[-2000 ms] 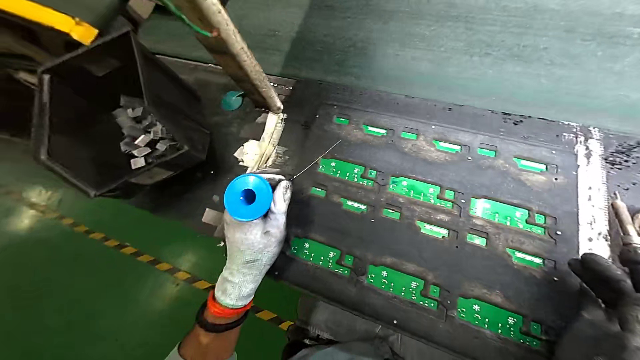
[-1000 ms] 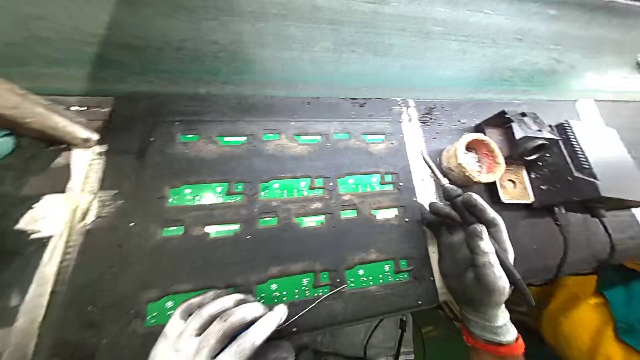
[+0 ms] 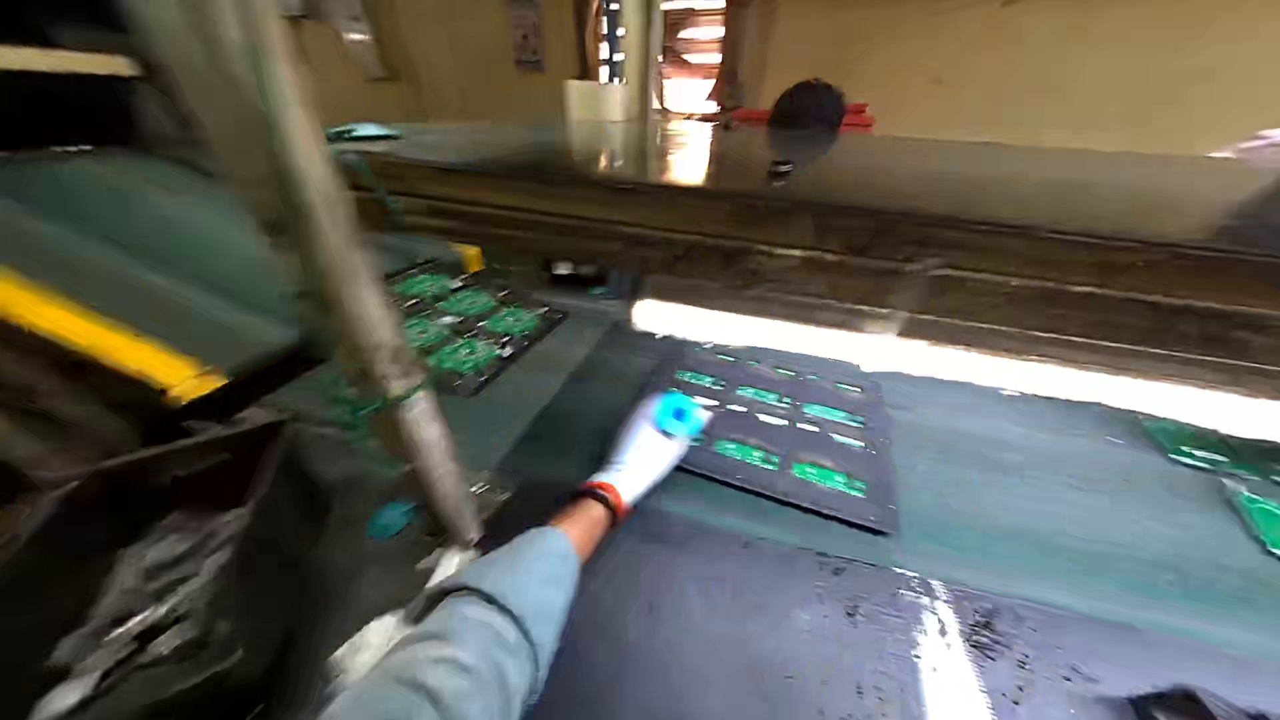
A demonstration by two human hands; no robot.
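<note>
My left hand (image 3: 648, 438), in a whitish glove with an orange band at the wrist, reaches forward with a blue spool (image 3: 680, 414) in it. It is blurred over the left edge of a black pallet (image 3: 840, 450) that holds rows of green circuit boards (image 3: 828, 478). Whether its fingers also grip the pallet cannot be told. The pallet lies slightly turned on a green conveyor surface (image 3: 980, 470), beyond the dark bench (image 3: 720, 610). My right hand is not in view.
A slanting pole (image 3: 350, 260) stands left of my arm, beside a dark bin (image 3: 260, 560) of scraps. Another pallet of green boards (image 3: 465, 355) lies behind it. More green boards (image 3: 1200, 450) lie at the right. A dark ledge (image 3: 800, 225) runs across the back.
The view has swung up and outward. My left hand has moved forward. The board pallet was on the dark bench; a similar one is now on the green surface. My right hand has left view.
</note>
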